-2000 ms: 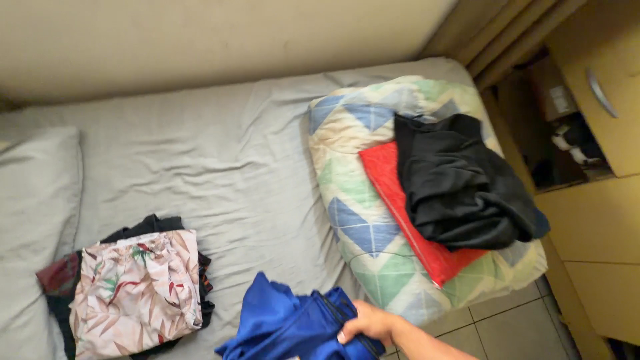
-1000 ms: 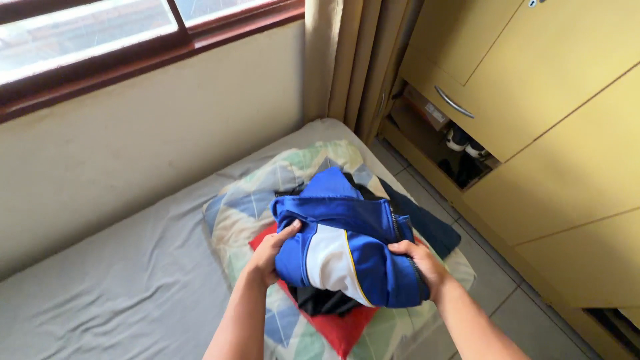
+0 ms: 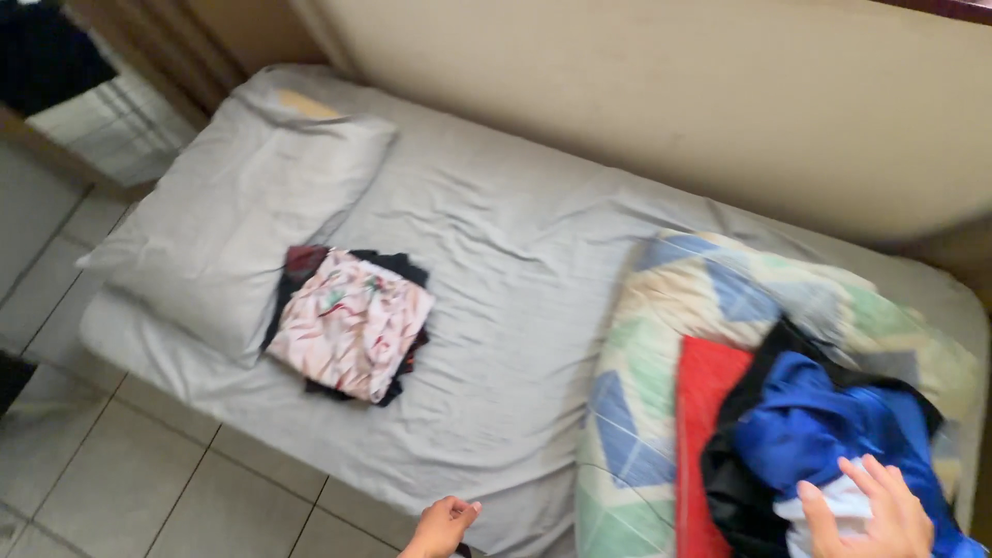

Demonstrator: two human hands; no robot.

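A blue and white garment (image 3: 806, 418) lies on a black garment (image 3: 725, 465) over a red one (image 3: 694, 403), all on a folded patterned comforter (image 3: 628, 356). Over the white part is my right hand (image 3: 872, 504), fingers spread; whether it touches the cloth is unclear. My left hand (image 3: 448, 523) is near the bed's front edge, fingers curled, with no object visible in it. Left of centre, a pink patterned garment (image 3: 353, 322) tops a stack of dark clothes (image 3: 391, 267).
A grey pillow (image 3: 232, 225) lies at the left end of the bed, whose grey sheet (image 3: 504, 310) is wrinkled. The wall (image 3: 620, 85) runs along the far side. Floor tiles (image 3: 139, 449) show at the lower left.
Both hands held the blue garment above the comforter a second ago; it now lies on the pile and the left hand is away from it. The view has swung left.
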